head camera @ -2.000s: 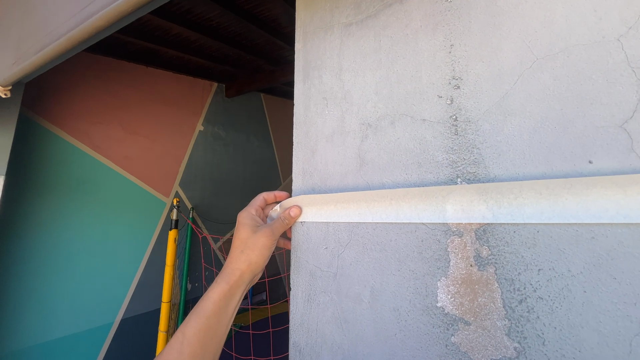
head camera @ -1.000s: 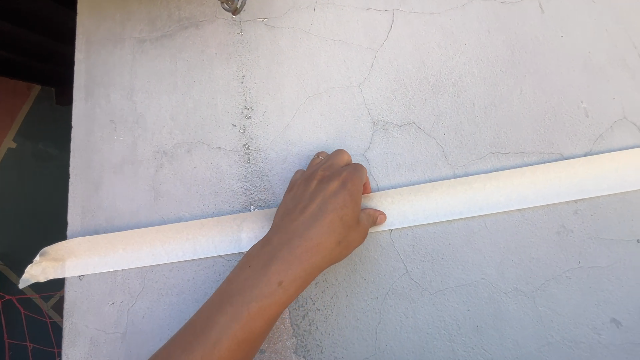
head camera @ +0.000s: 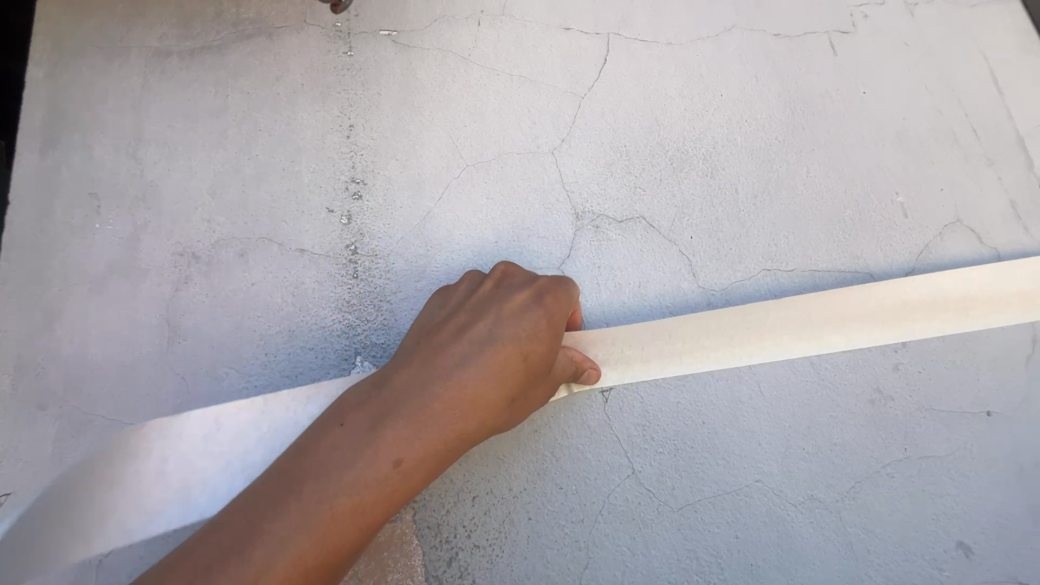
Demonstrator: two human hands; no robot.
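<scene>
My left hand grips a long strip of whitish masking tape near the middle of the view, its thumb on the strip's lower part and its fingers curled behind the upper edge. To the right, the strip runs slightly upward across a grey plastered wall. On the left, the strip passes behind my wrist, and its far part curves away from the wall and looks blurred. My right hand is out of view.
Thin cracks branch over the wall. A rusty metal piece juts in at the top, above a line of pitted plaster. Bare brownish plaster shows beneath my forearm. The wall's left edge borders a dark gap.
My left hand has moved from the strip's left end at the wall's edge to farther right along it. The strip's left part, flatter across the wall a second ago, now hangs loose and curved.
</scene>
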